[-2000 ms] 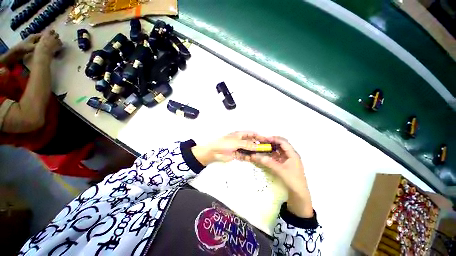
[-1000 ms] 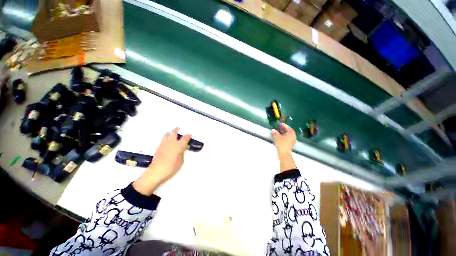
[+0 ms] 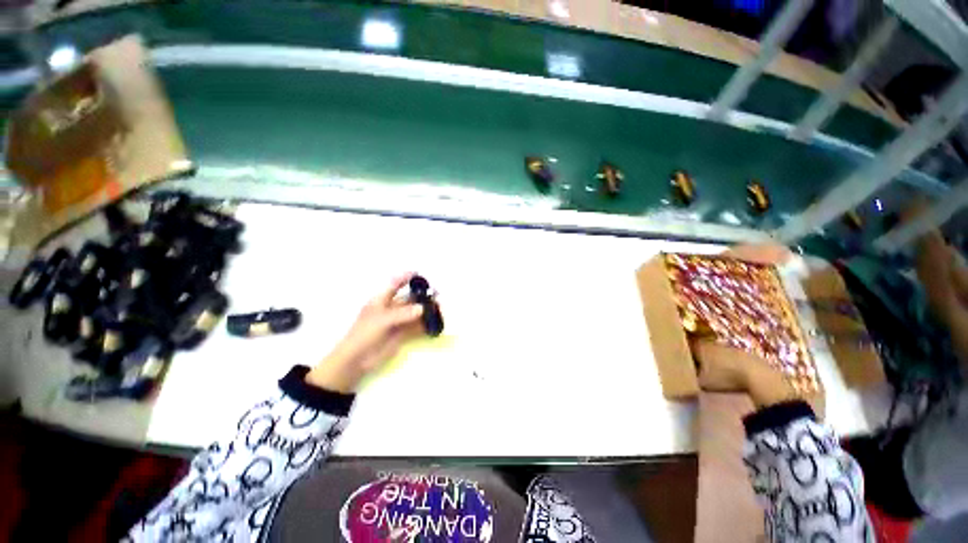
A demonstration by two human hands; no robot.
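My left hand (image 3: 384,327) holds a black housing (image 3: 428,308) by its side above the white surface, left of the middle. My right hand (image 3: 732,371) reaches into the open battery box (image 3: 656,329) at the right, its fingers down among the batteries (image 3: 732,302) with their red-white leads. The fingertips are hidden, so I cannot tell whether they grip one. Another black housing (image 3: 264,322) lies on the white surface, between my left hand and the heap of black housings (image 3: 127,286) at the far left.
The green conveyor belt (image 3: 425,138) runs behind the white bench (image 3: 531,361), with several spaced filled units (image 3: 681,188) on it. A small carton (image 3: 64,127) on cardboard stands at the far left. Another person's arm (image 3: 943,286) shows at the right edge.
My right hand has left the filled unit on the belt and moved into the battery box. My left hand has picked up the housing it was touching. The view has turned rightward.
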